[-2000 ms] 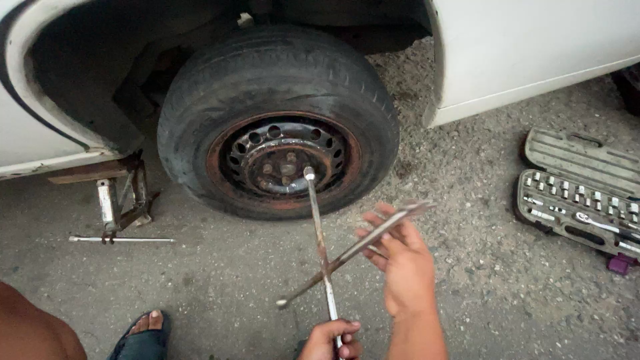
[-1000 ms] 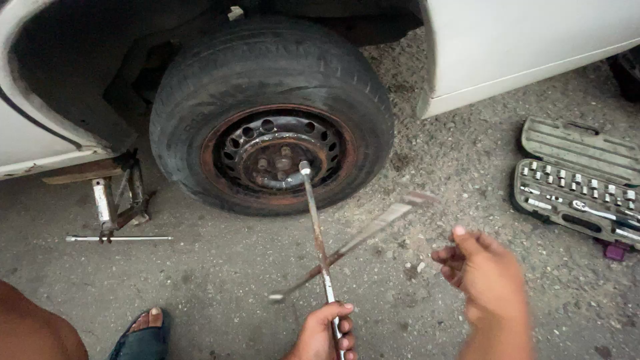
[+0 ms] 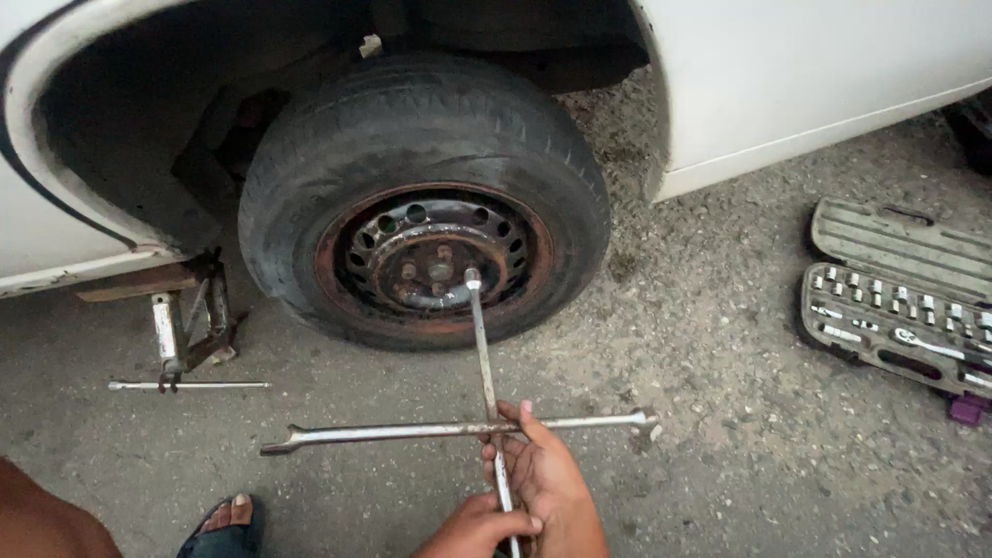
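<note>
A four-way lug wrench [image 3: 372, 432] has one socket end against a lug nut on the right side of the hub of a rusty steel wheel [image 3: 438, 232], which carries a black tire [image 3: 418, 124]. My right hand [image 3: 546, 473] holds the wrench at its crossing, thumb and fingers around the bars. Lower down, my left hand [image 3: 484, 527] is around the near shaft, partly cut off by the bottom edge. The cross bar lies nearly level in view. Other lug nuts show on the hub.
A scissor jack [image 3: 182, 325] stands under the white car body [image 3: 790, 70] at left, with a metal bar [image 3: 194, 385] at its foot. An opened socket set case [image 3: 821, 325] lies on the pavement at right. A sandaled foot [image 3: 225, 527] is at lower left.
My right hand, off the wrench one second ago, has moved left onto its crossing. The cross bar has turned from slanted to nearly level. My left hand stays on the near shaft.
</note>
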